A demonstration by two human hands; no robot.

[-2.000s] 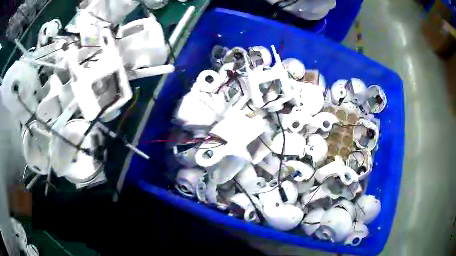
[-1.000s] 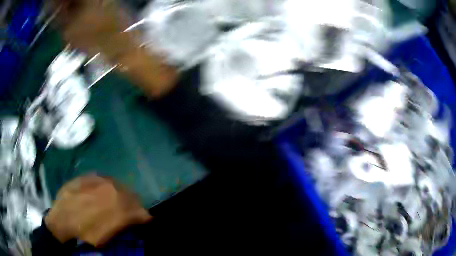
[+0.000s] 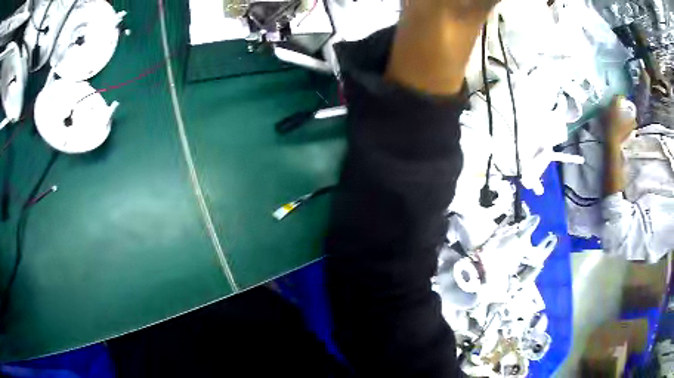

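My right arm in a black sleeve reaches up the middle. My right hand (image 3: 443,40) is cut off by the top edge; its fingers are hidden, so I cannot tell what it holds. White camera housings (image 3: 539,88) with hanging black cables crowd the right of the hand. Left of the sleeve, a pigtail cable's yellow-and-white end (image 3: 290,209) and a dark plug (image 3: 295,122) lie on the green mat (image 3: 133,229). My left hand is out of the picture.
White discs (image 3: 74,122) with wires lie at the left. Metal parts (image 3: 273,21) show at the top. A blue bin (image 3: 556,258) of white parts stands right of my sleeve. A co-worker's hand (image 3: 619,125) and light sleeve are at the far right, with cardboard boxes (image 3: 617,347) below.
The view has swung left from the bin to the mat. My right arm now stretches upward. The hand seen low at the left a second ago is out of view.
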